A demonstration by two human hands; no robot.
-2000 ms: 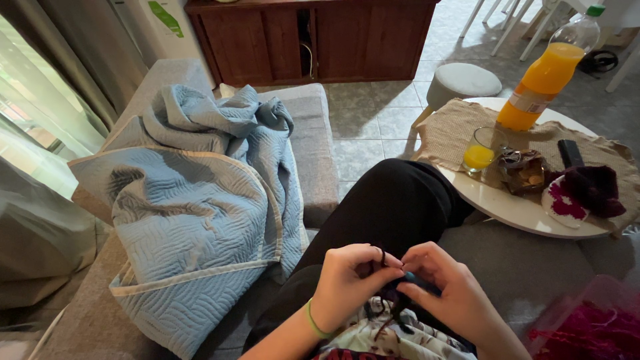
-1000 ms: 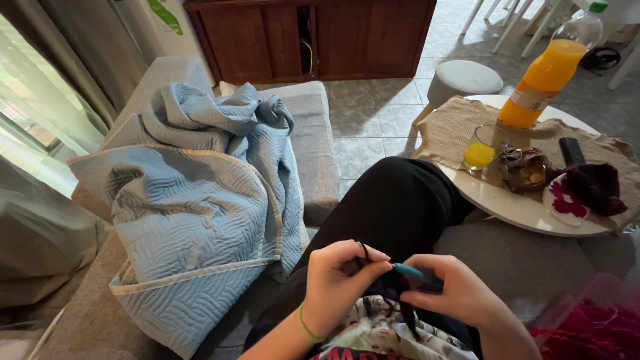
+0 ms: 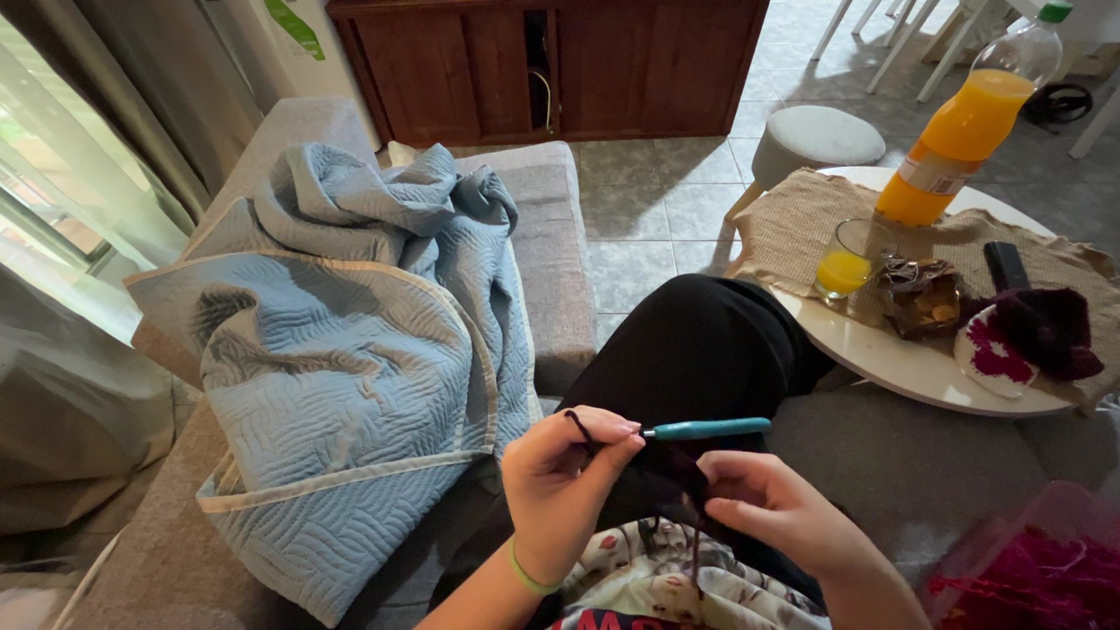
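Note:
My left hand (image 3: pixel 564 490) pinches a crochet hook (image 3: pixel 713 428) near its metal tip, between thumb and forefinger. The hook's teal handle points to the right, clear of my right hand. Dark yarn (image 3: pixel 575 423) loops over my left forefinger. Lower and to the right, my right hand (image 3: pixel 770 507) has thumb and forefinger close around dark yarn or a small dark piece of crochet (image 3: pixel 687 481), which hangs over my lap. Its exact shape is hard to tell against my black trousers.
A light blue quilt (image 3: pixel 341 376) lies on the grey sofa at left. At right, a round white table (image 3: pixel 849 350) bears an orange drink bottle (image 3: pixel 954 149), a glass (image 3: pixel 844 271), a remote control (image 3: pixel 1005 265) and dark plush yarn (image 3: pixel 1050 332). A container of magenta yarn (image 3: pixel 1032 569) sits lower right.
My right hand has let go of the teal handle and moved down to the dark yarn. The hook now rests only in my left hand's pinch.

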